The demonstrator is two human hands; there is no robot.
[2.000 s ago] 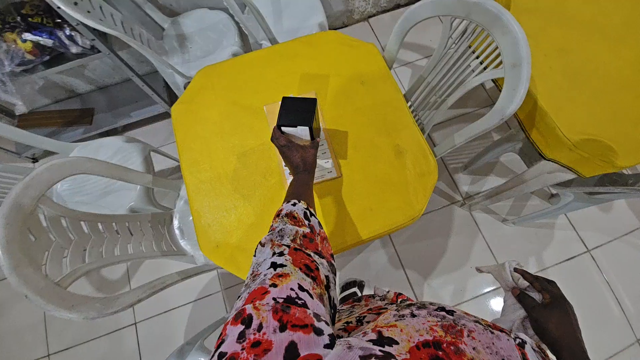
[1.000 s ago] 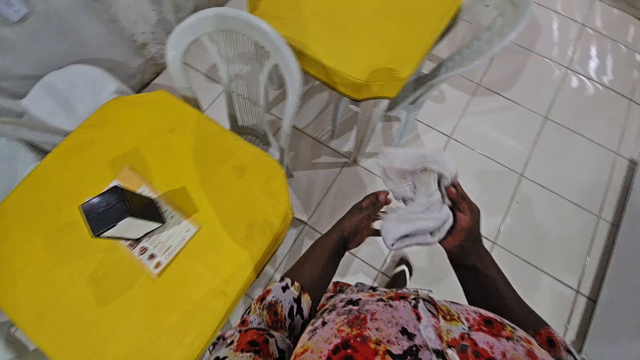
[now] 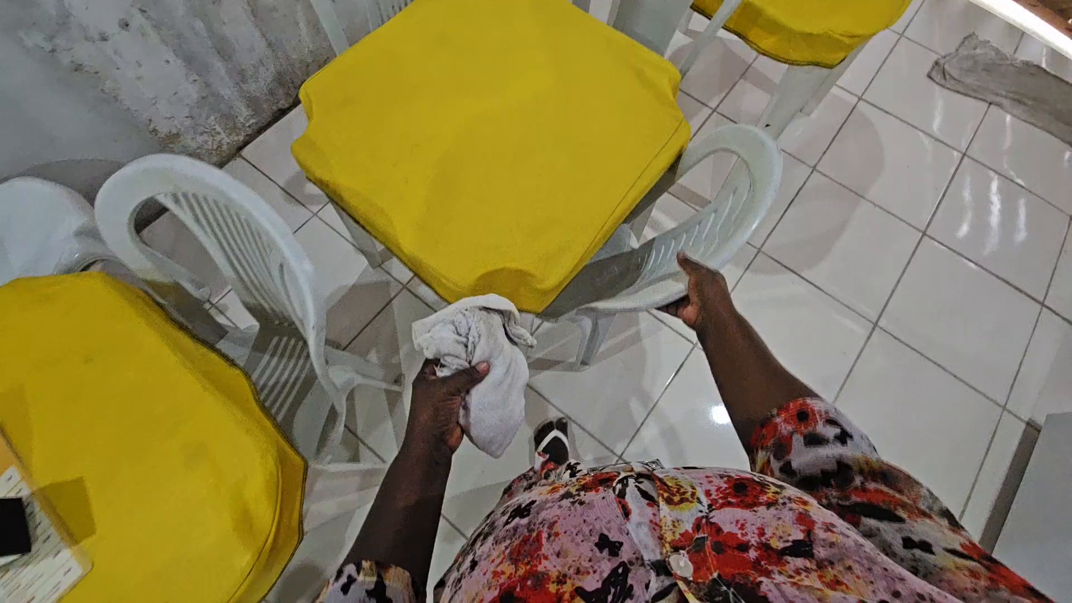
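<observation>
In my left hand (image 3: 444, 402) is a folded white cloth (image 3: 494, 377), pinched between thumb and fingers just in front of the near corner of a table with a yellow cover (image 3: 494, 151). My right hand (image 3: 699, 293) grips the edge of the backrest of a white plastic chair (image 3: 712, 230), which stands at the right side of that table. The fingers of the right hand are partly hidden behind the chair's edge.
Another yellow-covered table (image 3: 159, 452) at the lower left bears a black holder (image 3: 12, 528) on a printed sheet (image 3: 50, 561). A white plastic chair (image 3: 243, 243) stands between the tables. A grey cloth (image 3: 997, 79) lies on the tiled floor, upper right.
The view has swung right to another table. The cloth, held in both hands one second ago, is now only in my left hand. My right hand has taken hold of the chair.
</observation>
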